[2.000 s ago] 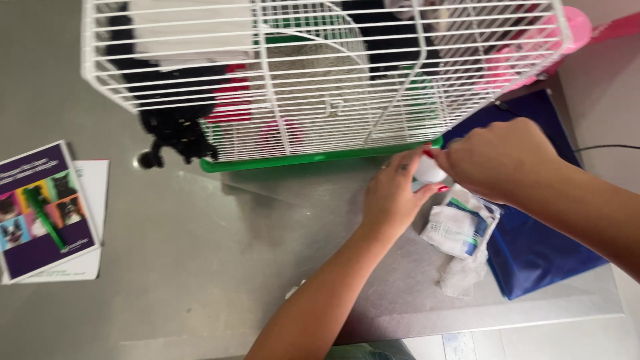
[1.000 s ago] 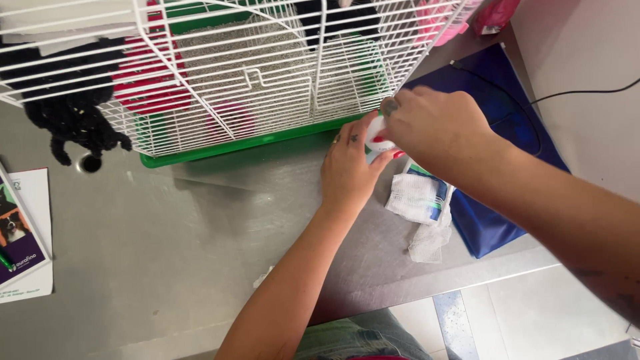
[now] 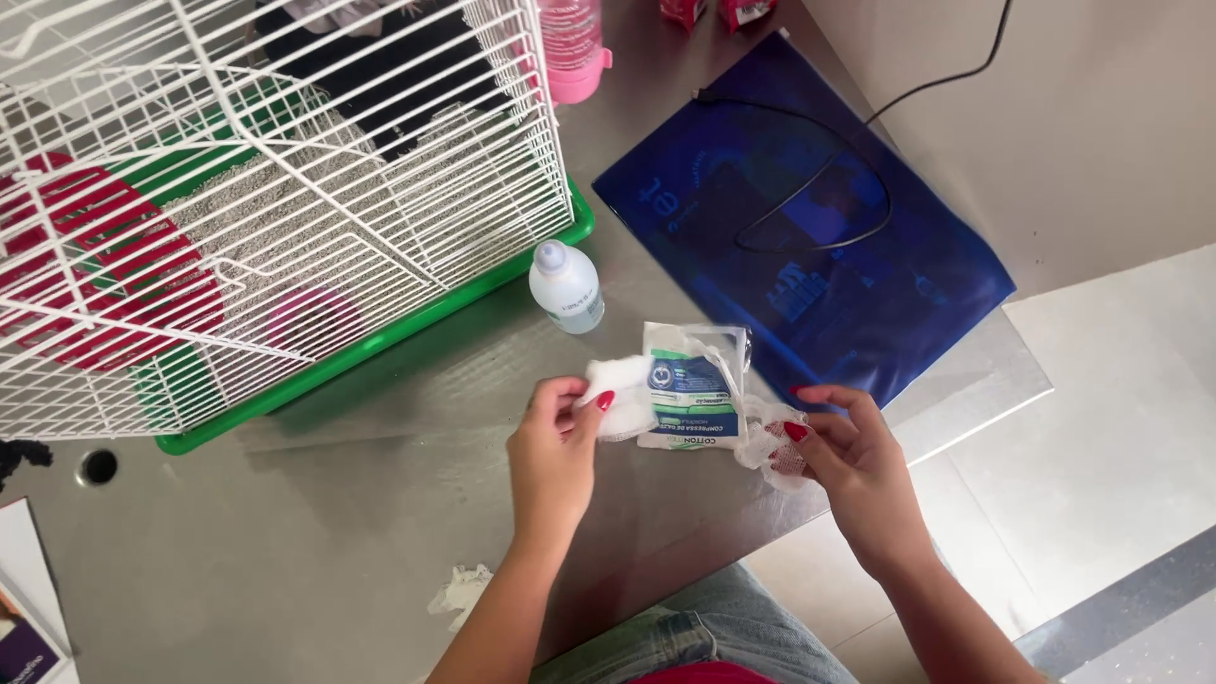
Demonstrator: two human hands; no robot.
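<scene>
Between thumb and fingers, my left hand (image 3: 560, 456) pinches a folded white gauze pad (image 3: 622, 397). My right hand (image 3: 855, 446) is at a crumpled piece of thin gauze (image 3: 774, 445), with thumb and fingertips at its right side; how firmly it grips is unclear. Between the hands lies a gauze compress packet (image 3: 695, 388), white with blue and green print. A translucent squeeze bottle (image 3: 567, 287) with a pointed cap stands beyond my left hand, near the cage. The white wire cage (image 3: 380, 340) with a green base holds grey granular bedding and a red wheel.
A blue plastic folder (image 3: 807, 218) with a black cable (image 3: 888, 190) on it lies at the right. A pink bottle (image 3: 573, 57) and red packets (image 3: 746, 11) are at the back. White scraps (image 3: 463, 594) lie near the front, a drain hole (image 3: 98, 466) at the left of the metal table.
My hands, together at a white object by the cage's edge before, have moved apart and nearer my body. The squeeze bottle now stands free of them, and my left hand holds a gauze pad.
</scene>
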